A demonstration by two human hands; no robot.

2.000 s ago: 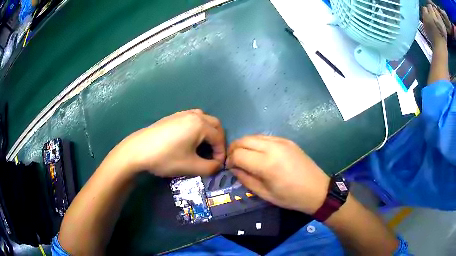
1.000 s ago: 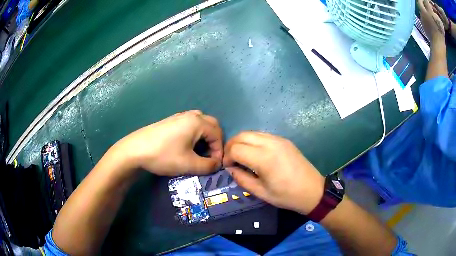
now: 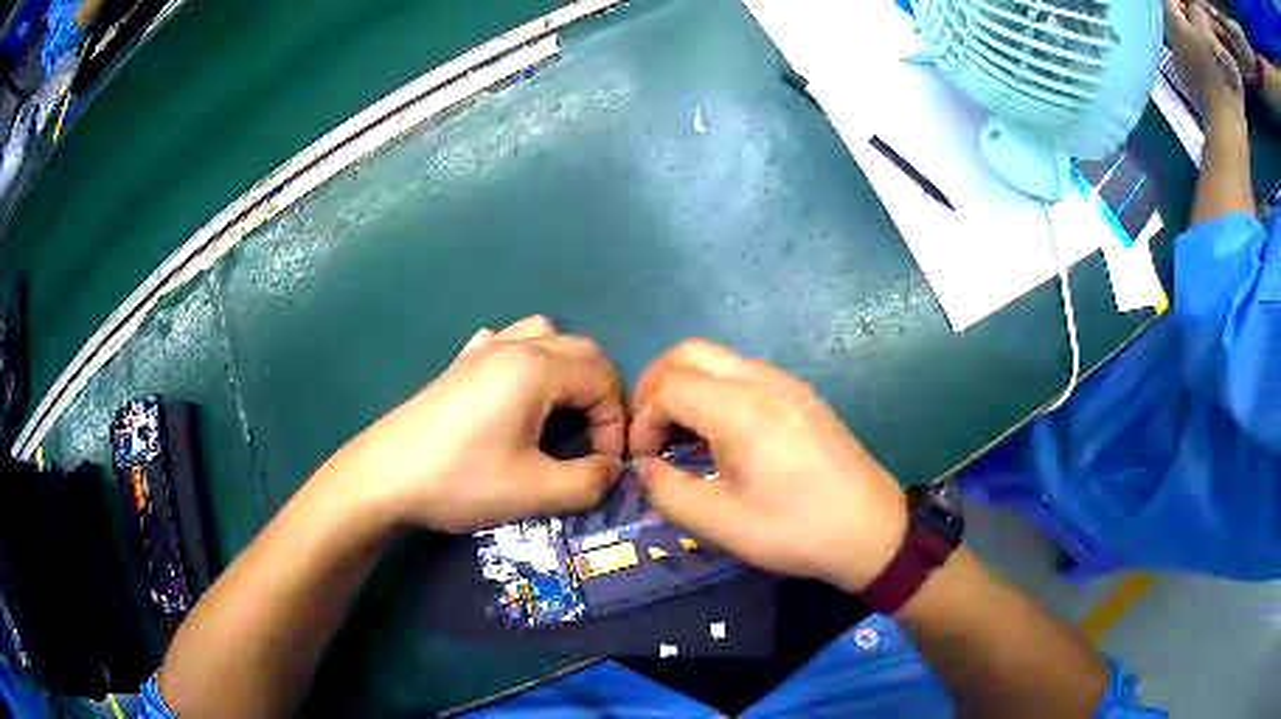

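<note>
An opened phone (image 3: 604, 559) lies on a black pad (image 3: 703, 632), with its blue and silver board at the left end and an orange strip beside it. My left hand (image 3: 513, 436) and my right hand (image 3: 759, 464) meet over the phone's far long edge. Thumb and forefinger of each hand are pinched together, fingertips nearly touching. Whatever is between the fingertips is too small to make out. The hands cover part of the phone's far edge.
Another opened phone (image 3: 152, 506) on a pad and a dark stack (image 3: 63, 576) are at left. A pale rail (image 3: 281, 197) curves behind. A mint fan (image 3: 1033, 70), white paper (image 3: 913, 239) and dark pen (image 3: 910, 172) are at upper right. Another person's blue sleeve (image 3: 1222, 309) is at right.
My right hand has shifted slightly up and left, with its fingers more rounded. My left hand's thumb sits slightly lower and covers more of the board's upper edge. The view has shifted slightly.
</note>
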